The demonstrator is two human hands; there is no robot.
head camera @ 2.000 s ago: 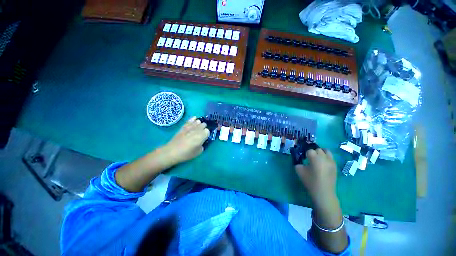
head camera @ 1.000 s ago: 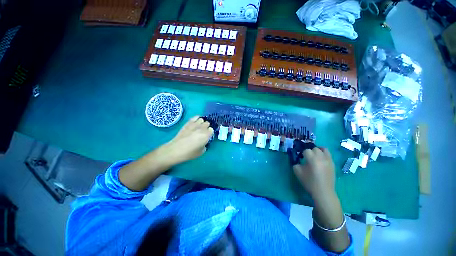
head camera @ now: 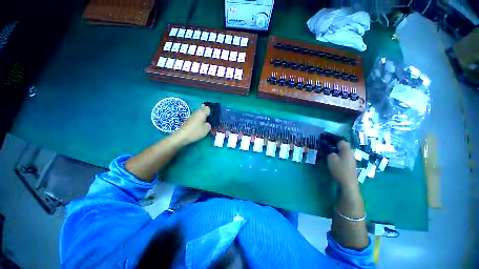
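Observation:
The single-row loading jig [head camera: 270,124], a long dark grey plate, lies on the green mat in front of me. A row of silver-white heat sinks [head camera: 258,144] stands along its near edge. My left hand [head camera: 198,122], with black finger cots, holds the jig's left end. My right hand [head camera: 339,153], also with black on the fingertips, is at the jig's right end, its fingertips against the corner. The fingertips' exact grip is blurred and dark.
Behind stand the three-row jig of white pieces [head camera: 204,78] and the three-row jig of black parts [head camera: 315,98]. The screw dish [head camera: 170,114] is left. A clear bag [head camera: 407,123] with loose heat sinks is right. A white cloth [head camera: 339,26], white box [head camera: 248,14] and brown boards [head camera: 120,11] lie at the back.
Both hands have moved outward to the jig's ends, the left one also further away from me. More heat sinks show at both ends of the row.

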